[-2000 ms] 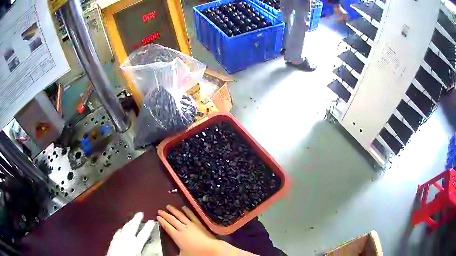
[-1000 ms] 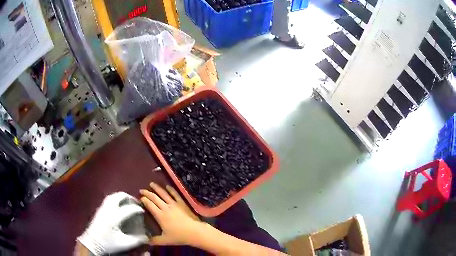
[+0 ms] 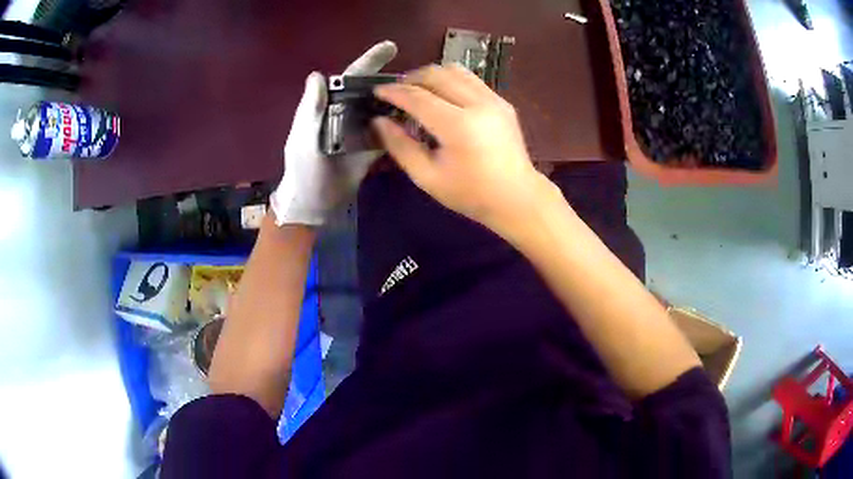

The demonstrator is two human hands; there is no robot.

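My left hand (image 3: 323,154), in a white glove, holds a grey steel fixture half (image 3: 346,126) with a dark bar along its far edge. My bare right hand (image 3: 463,140) is over the fixture half, its fingertips at the recess; it is blurred, and whether it pinches a small part cannot be told. A second fixture half (image 3: 475,54) lies on the dark red-brown board (image 3: 215,94), just beyond my right hand. The reddish-orange tray (image 3: 697,174) of small black parts (image 3: 692,84) stands to the right.
A blue-white-red spray can (image 3: 70,131) lies at the board's left. A small bright pin (image 3: 575,18) is near the tray. A blue bin (image 3: 136,360) with a box and bags is below left. A cardboard box (image 3: 715,341) and red stool (image 3: 814,407) are at the right.
The view has swung down and left. My hands, earlier low on the board beside the tray, are now raised over its near edge, with the fixture half in my left hand. The second half now shows.
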